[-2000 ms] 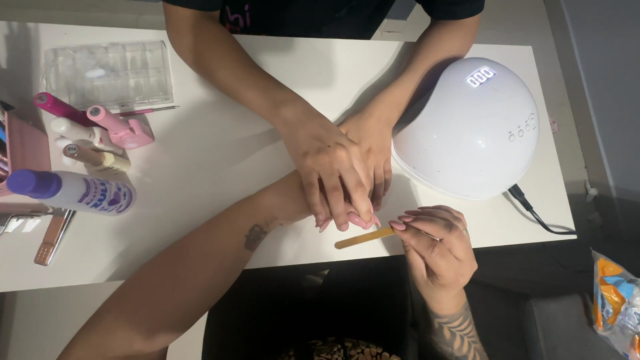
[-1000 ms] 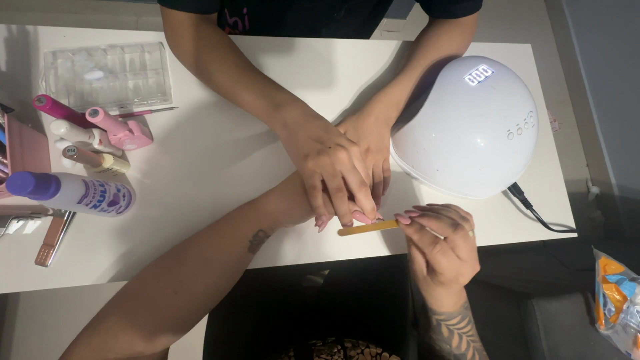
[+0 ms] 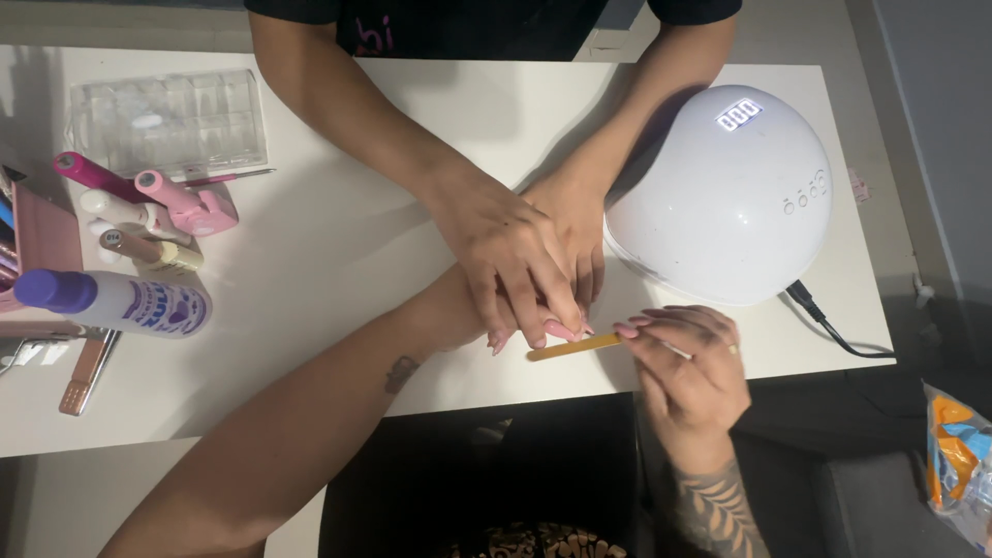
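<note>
My right hand (image 3: 690, 372) holds a yellow nail file (image 3: 573, 346) by its right end, with the strip lying level beside long pink nails. My left hand (image 3: 469, 322) reaches in from the lower left and is mostly hidden beneath the hands of the person opposite. That person's one hand (image 3: 515, 252) lies over the other hand (image 3: 573, 225), fingers pointing down toward the file. A pink nail (image 3: 562, 329) shows near the file, close to their fingertips. What exactly my left fingers grip is covered.
A white nail lamp (image 3: 721, 209) with a black cable (image 3: 821, 318) stands at right. At left are a clear compartment box (image 3: 167, 124), a pink polish bottle (image 3: 186, 203), a purple-capped acetone bottle (image 3: 132, 302), a pink container (image 3: 46, 240) and a metallic tool (image 3: 89, 372) on the white table (image 3: 310, 310).
The nail file in my right hand has shifted slightly and changed its tilt a little. The hands of the person opposite have stayed nearly in place.
</note>
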